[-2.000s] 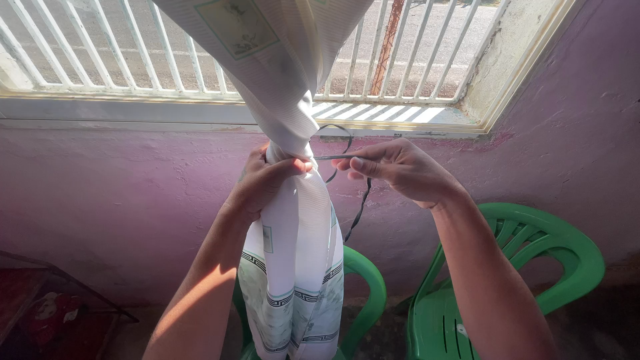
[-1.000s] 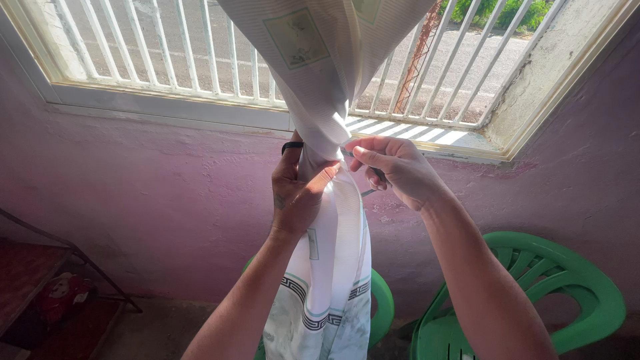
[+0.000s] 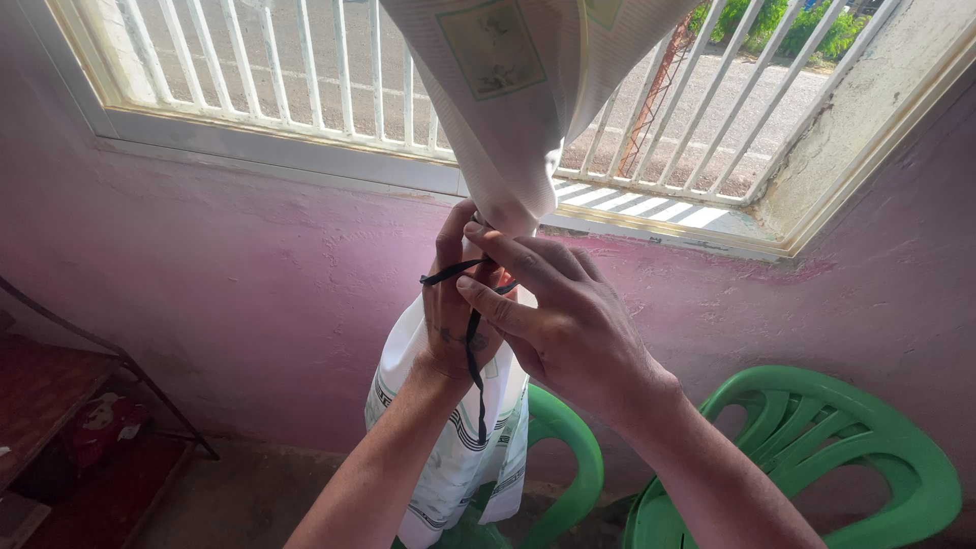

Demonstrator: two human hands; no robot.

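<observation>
A white patterned curtain hangs gathered in front of the window, narrow at the middle and spreading below. My left hand is at the gathered part, its fingers around the curtain or the cord; the exact grip is partly hidden. A black fabric cord crosses the left hand's fingers, with one end dangling over the wrist. My right hand lies over the left one, its thumb and forefinger near the cord at the gather. Whether those fingertips pinch the cord is unclear.
Behind the curtain is a window with white metal bars above a pink wall. Green plastic chairs stand at the lower right and beneath the curtain. A reddish shelf is at the lower left.
The right hand has come across over the left hand. The black cord now lies over the left hand's fingers and hangs down; two seconds ago it hung right of the curtain.
</observation>
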